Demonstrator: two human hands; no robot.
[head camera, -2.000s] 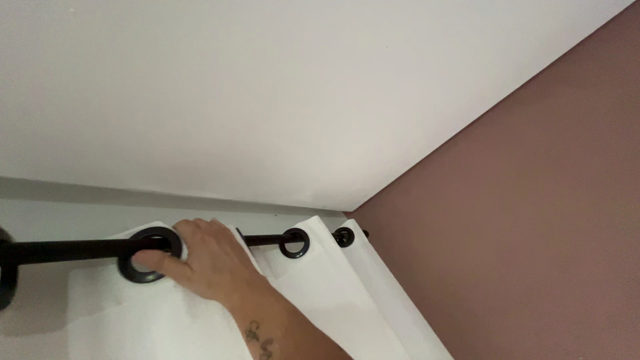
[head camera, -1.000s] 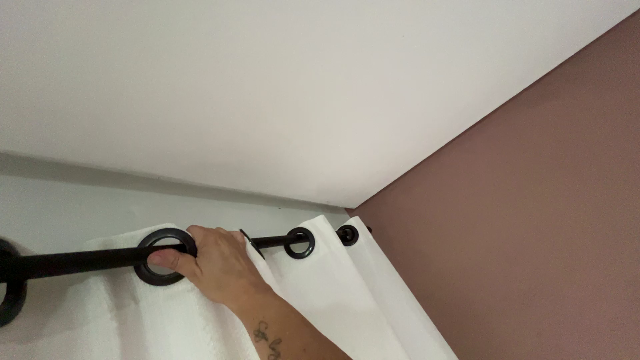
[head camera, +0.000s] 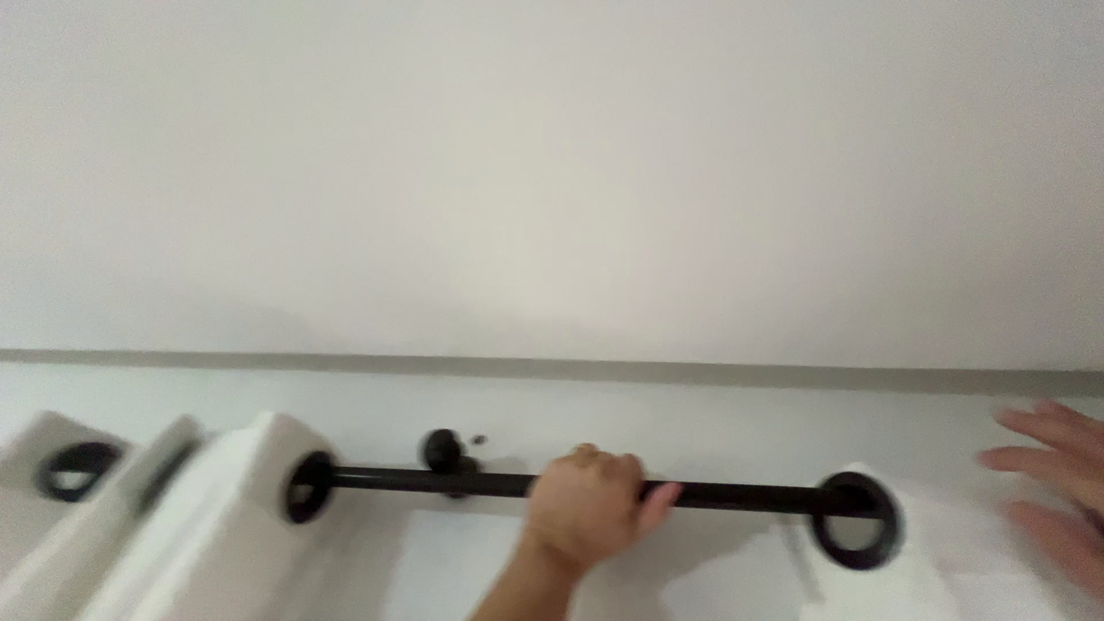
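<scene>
A black curtain rod runs across the lower part of the head view. My left hand is closed around its middle, between two white curtain panels. The left panel hangs in folds by black grommets, the nearest grommet threaded on the rod. At the right, another grommet of the right panel is on the rod. My right hand, blurred, is at the right edge, fingers apart, holding nothing visible and touching neither rod nor grommet.
A black rod bracket with a round knob is on the pale wall behind the rod, left of my left hand. A small dark spot marks the wall beside it. The white ceiling spans above.
The view has swung away from the mauve wall and corner. A hand earlier gripped the rod and curtain beside a grommet; now my left hand holds bare rod and my right hand is off it.
</scene>
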